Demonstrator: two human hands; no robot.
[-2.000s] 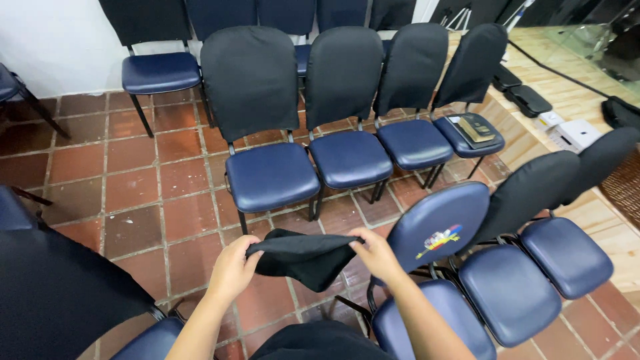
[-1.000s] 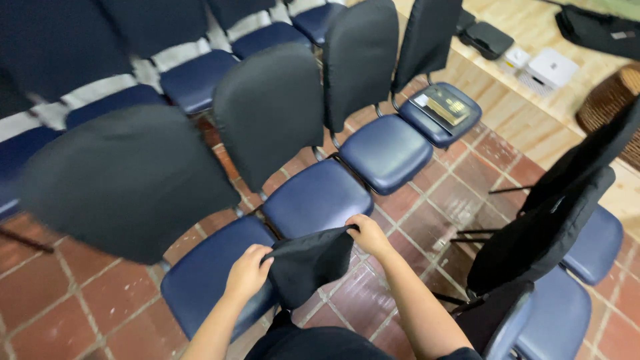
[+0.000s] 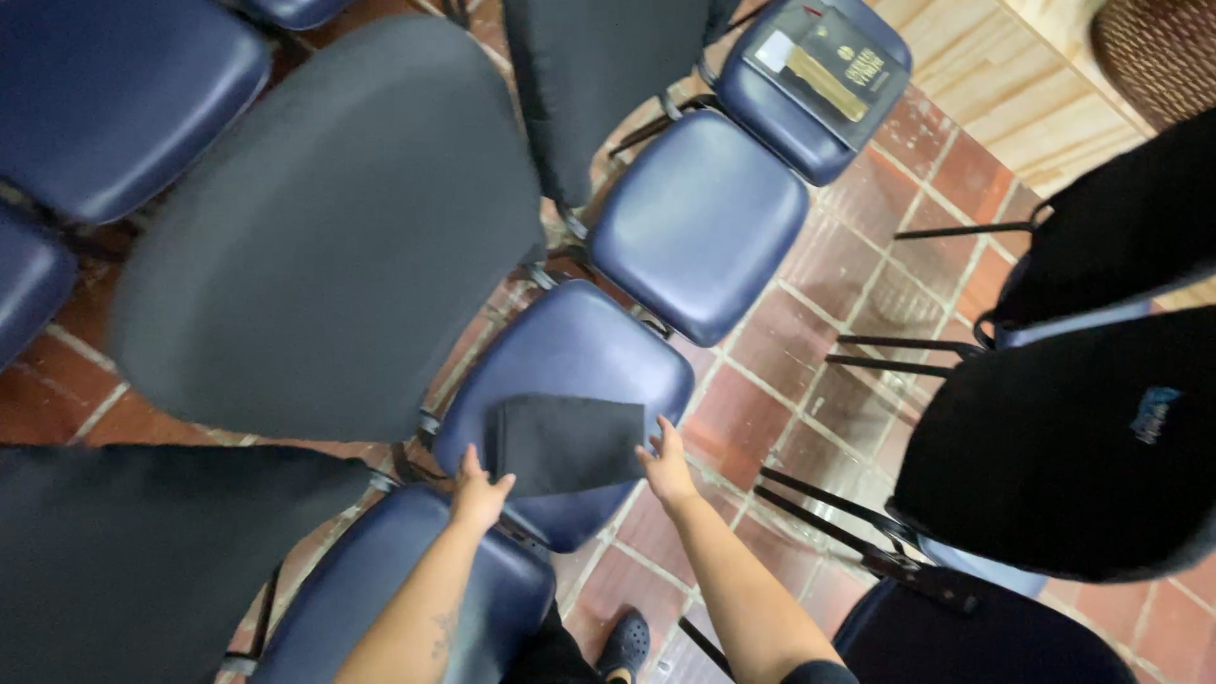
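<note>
A folded black cloth lies on the blue padded seat of a chair in the middle of the view. My left hand is at the cloth's left side, fingers apart and holding nothing. At the cloth's right edge is my right hand, also with spread fingers and nothing gripped. Whether the fingertips touch the cloth is hard to tell. Behind that seat stands a chair back in a dark fabric cover.
More blue seats adjoin in a row, the far one bearing black and gold books. Covered chair backs stand at right, their legs over the tiled floor. A wooden platform with a woven basket is at upper right.
Both hands held the black cloth up in the earlier frames; now it lies on a seat, released. The view has swung considerably towards the chair row.
</note>
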